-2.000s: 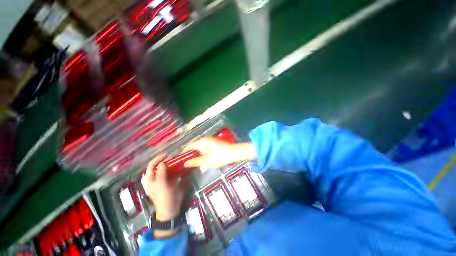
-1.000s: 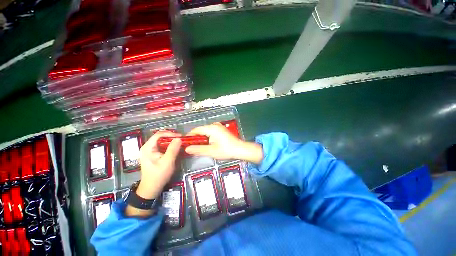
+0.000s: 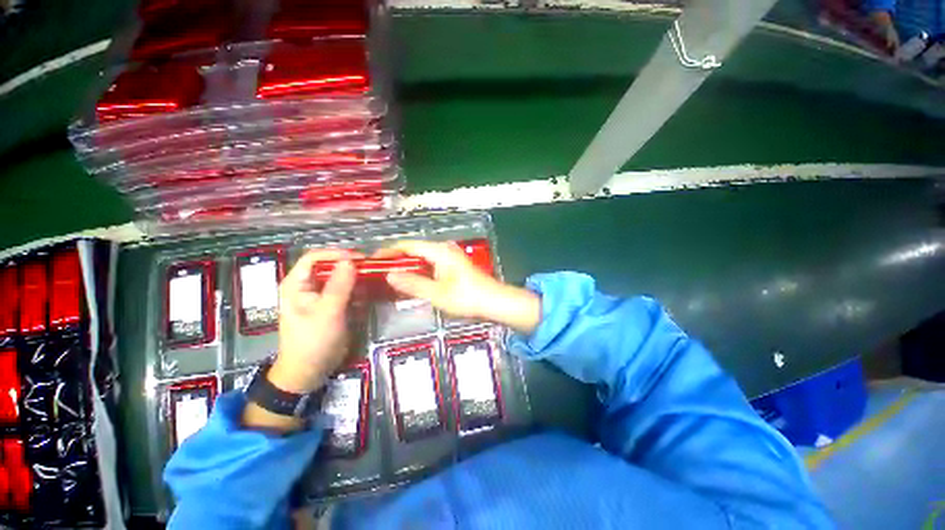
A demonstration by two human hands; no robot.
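Note:
My left hand [image 3: 314, 321] and my right hand [image 3: 446, 282] hold a red phone unit [image 3: 373, 267] between them, edge towards me, above the clear plastic tray [image 3: 394, 468]. Its faces are mostly hidden. The tray has two rows of pockets. Several phone units [image 3: 416, 393] lie in it with white label areas up and red rims. A glossy red piece [image 3: 476, 257] sits in the far right pocket, partly behind my right hand. My left forearm hides part of the near row.
Stacked blister trays [image 3: 249, 155] with red parts stand beyond the working tray. A parts tray with black film [image 3: 62, 388] is at the left. A grey post [image 3: 663, 104] rises from the white rail. A blue bin [image 3: 824, 404] is at the lower right. Another person's blue sleeve shows top right.
The view has levelled out from a strong tilt and shifted slightly. Both hands still hold the red unit over the tray; it now appears thin and edge-on.

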